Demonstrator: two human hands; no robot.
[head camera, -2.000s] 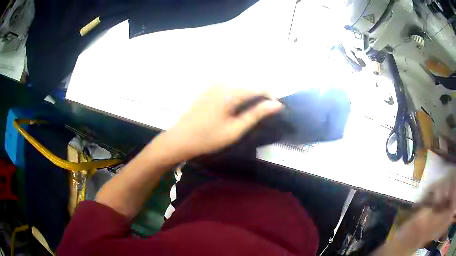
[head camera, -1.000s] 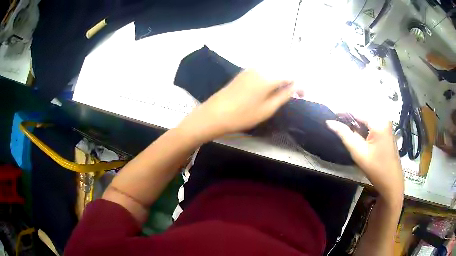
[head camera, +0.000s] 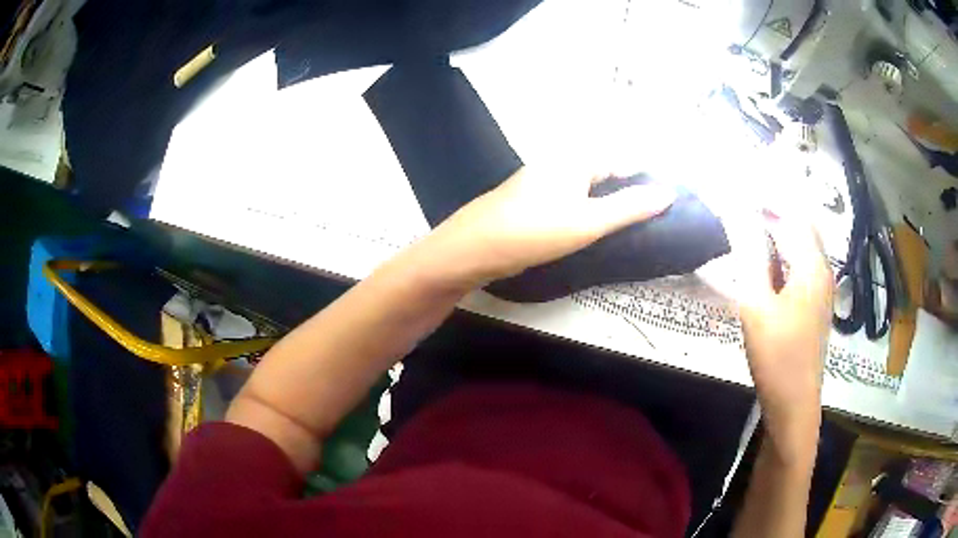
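Note:
A dark fabric piece (head camera: 446, 137) lies across the white machine table, from the upper left to the glare near the needle. My left hand (head camera: 557, 221) holds it, thumb and fingers pinching its upper edge. My right hand (head camera: 783, 273) is at the piece's right end, its fingertips washed out by the lamp; whether it grips the fabric cannot be told. The needle area of the sewing machine (head camera: 793, 110) is above and right of my hands, mostly lost in glare.
Black-handled shears (head camera: 867, 284) lie right of my right hand, beside a brown strip (head camera: 906, 299). A large dark fabric heap (head camera: 126, 105) with a yellowish tag (head camera: 194, 66) covers the upper left. Ruler marks run along the table's front edge. A yellow-rimmed item (head camera: 116, 331) is below left.
My right hand came from the far lower right to the fabric. Over the last second, the fabric's left part has swung up to touch the dark heap, and its right end has lifted into the glare.

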